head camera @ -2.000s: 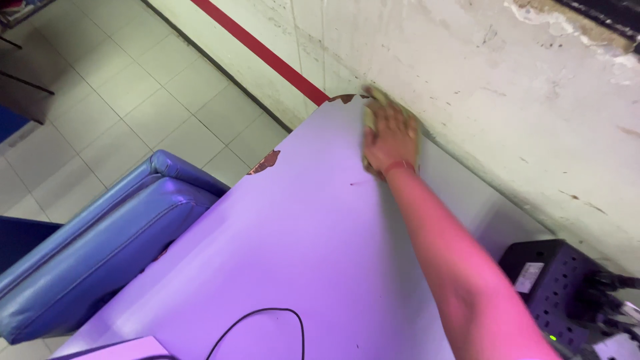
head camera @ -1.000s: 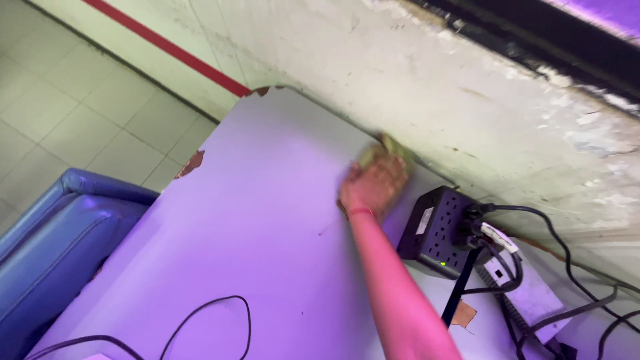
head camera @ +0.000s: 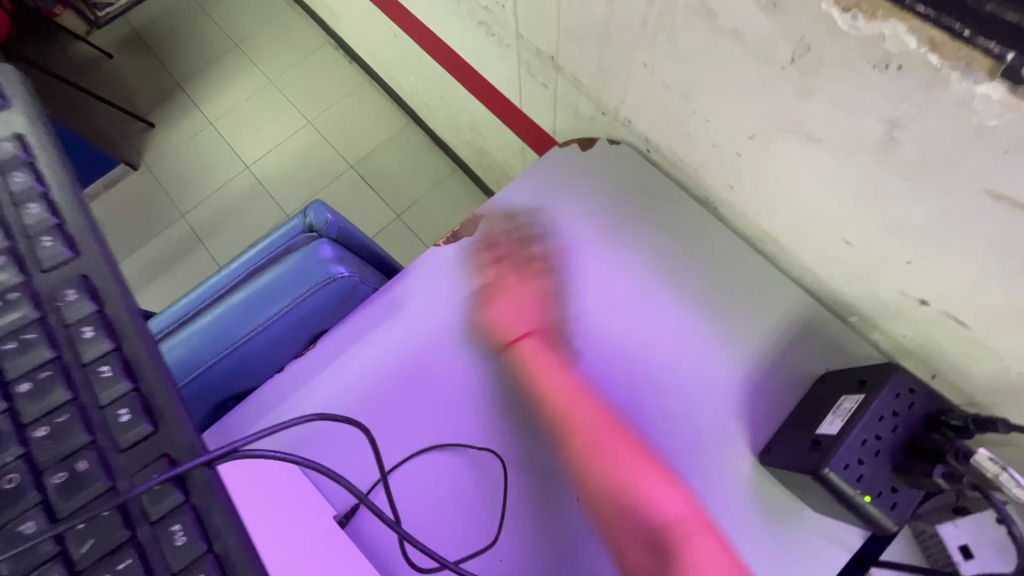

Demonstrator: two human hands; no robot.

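Observation:
My right hand [head camera: 516,280], blurred and with a thin red band at its wrist, is low over the pale tabletop [head camera: 640,304], beside the chipped patch on its left edge. Whether it holds anything is hidden by the blur. A black keyboard [head camera: 76,384] is tilted and close to the camera at the left, its cable [head camera: 320,418] looping over the tabletop. My left hand is out of view.
A black multi-outlet power block [head camera: 848,448] with plugs and a green light stands at the right by the stained wall [head camera: 800,160]. A blue padded chair [head camera: 272,320] is against the left edge. A white flat object [head camera: 280,512] lies below the keyboard cable.
My right hand has moved from the wall-side edge to the opposite edge of the tabletop. The yellowish cloth seen under it earlier cannot be made out now. The keyboard has come into view.

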